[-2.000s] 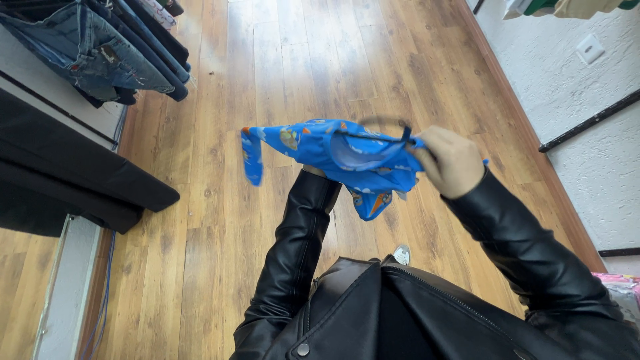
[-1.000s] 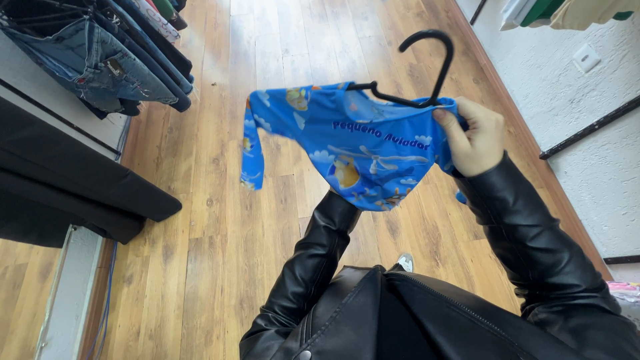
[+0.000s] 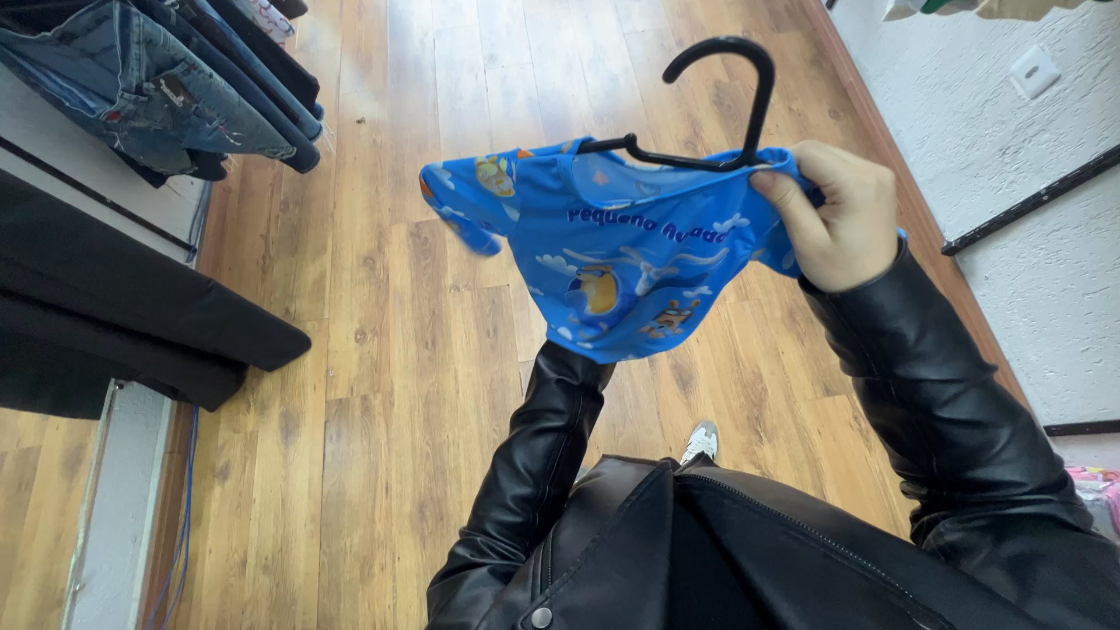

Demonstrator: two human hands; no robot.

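A blue long-sleeved child's top (image 3: 634, 262) with a cartoon print and lettering is spread out before me. My right hand (image 3: 836, 214) pinches its shoulder at the right, beside the neckline. The black plastic hanger (image 3: 691, 160) runs through the neck opening, its hook standing up above the fabric. My left hand is hidden under or inside the top; only the black leather sleeve of that arm shows, reaching the lower hem. One sleeve of the top droops at the left.
Denim garments (image 3: 131, 87) hang at the upper left, above black cloth (image 3: 131, 289). A textured white wall (image 3: 1032, 280) with a black metal bar (image 3: 1032, 201) stands at the right. Wooden flooring (image 3: 394, 437) lies below, and pink packaged goods (image 3: 1098, 499) show at the right edge.
The bunched top has opened out, with its printed front now in view. The hanger's hook, blurred and low two seconds ago, now stands above the neckline. My right hand has moved to the right.
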